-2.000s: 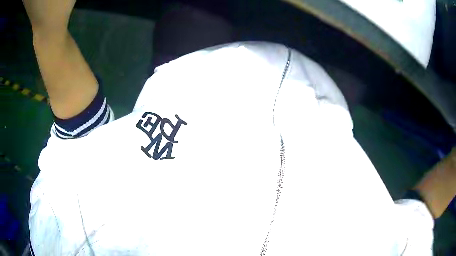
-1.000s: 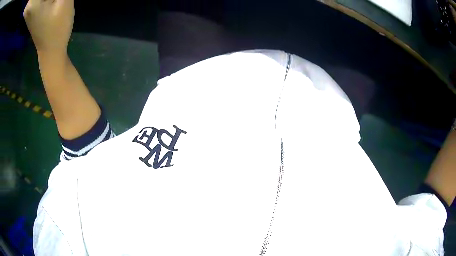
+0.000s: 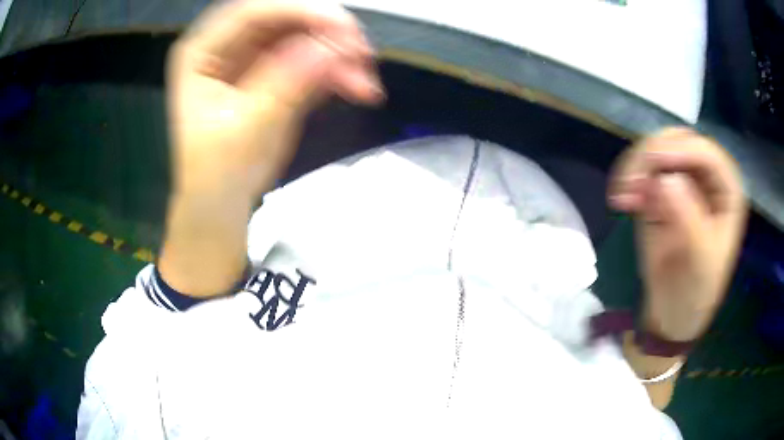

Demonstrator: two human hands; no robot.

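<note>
The white foam sheet (image 3: 550,39) lies on the bench at the top of the view, its lower edge near the bench's front edge. My left hand (image 3: 258,103) is raised at the upper left, blurred, with its fingers curled over the bench edge area. My right hand (image 3: 683,198) is raised at the right, below the foam sheet's corner, with fingers curled and blurred. No part can be made out in either hand. Whether something tiny sits between the fingertips cannot be told.
The bench edge (image 3: 499,83) curves across the top. A black tray (image 3: 761,77) with glinting contents is at the upper right. A small green piece of a board (image 3: 612,3) shows at the top rim. Yellow-black tape (image 3: 82,227) runs over the green floor at left.
Both hands have come inward and are now in view; the right hand was outside the picture before. More of the bench and the foam sheet shows at the top.
</note>
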